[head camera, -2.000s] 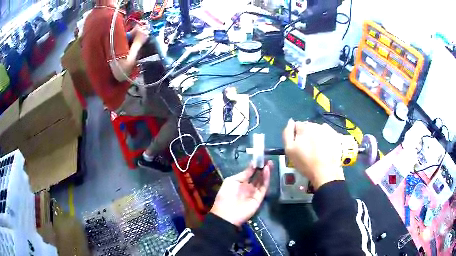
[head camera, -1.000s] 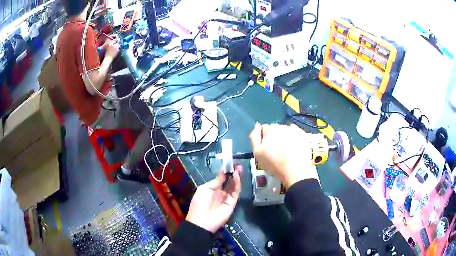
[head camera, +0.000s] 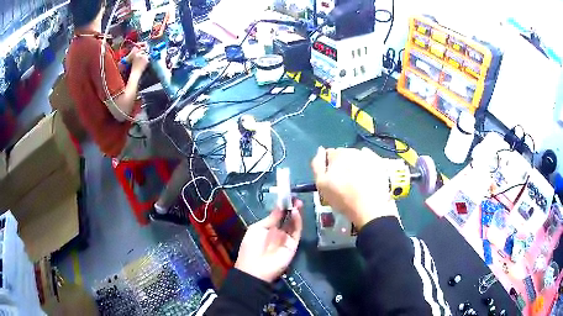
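Note:
The bench polisher has a yellow motor (head camera: 400, 180) and a white base (head camera: 335, 229). Its whitish buffing wheel (head camera: 284, 189) is at the left end of the dark shaft, and a pinkish-grey second wheel (head camera: 426, 175) is at the right end. My left hand (head camera: 271, 242), palm up, pinches a small black earbud (head camera: 285, 217) against the lower edge of the buffing wheel. My right hand (head camera: 353, 183) is over the polisher with its fingers curled beside the shaft. Whether it grips the motor or holds something is hidden.
A white board with cables (head camera: 249, 147) lies behind the wheel. An orange drawer cabinet (head camera: 446, 71), a white bottle (head camera: 460, 137) and a pink mat with parts (head camera: 438, 199) are on the right. Loose black earbuds lie near my right sleeve. A person (head camera: 99, 92) sits at left; a dimpled tray (head camera: 151, 278) is below.
The view has swung right, so the bench sits further left in the picture. My left hand stays at the buffing wheel with the earbud, and my right hand stays over the polisher.

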